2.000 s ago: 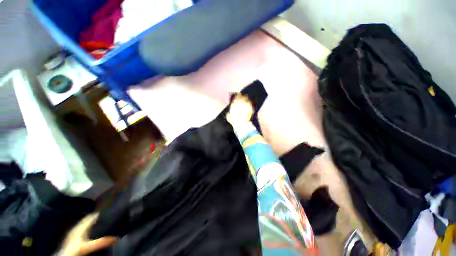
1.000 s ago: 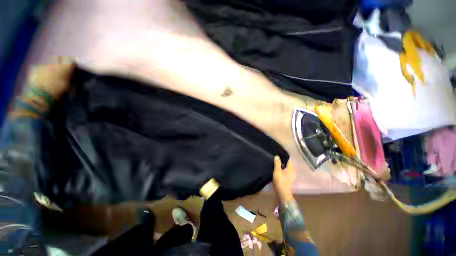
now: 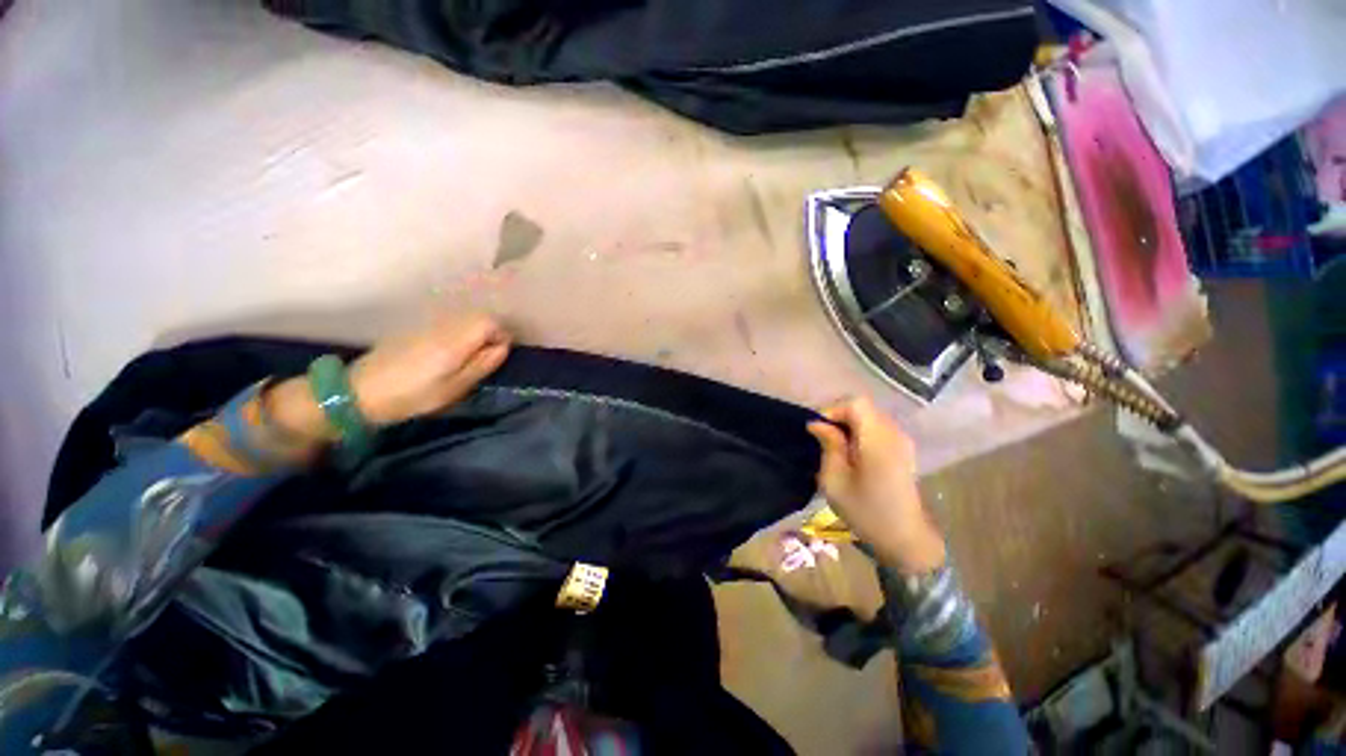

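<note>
A black lined garment [image 3: 487,473] lies along the near edge of the table, its shiny wrinkled lining facing up and its lower part hanging over the edge. A matte hem band with a pale seam line runs along its far border. My left hand [image 3: 431,377] pinches this band near its middle. My right hand [image 3: 871,470] grips the band's right end at the table edge. The steam iron [image 3: 915,288] rests on the table to the right, untouched, with its yellow-orange handle up.
Another black garment [image 3: 709,59] lies at the far side. A pink scorched pad [image 3: 1129,214] is at the right end, with white cloth [image 3: 1255,74] behind it. The iron's hose [image 3: 1255,480] runs off to the right. A small grey scrap [image 3: 518,238] lies on the pink-grey table cover.
The garment was swung round and laid along the near table edge. My left hand has moved from its far left end to the middle of the band; my right hand still holds the right end.
</note>
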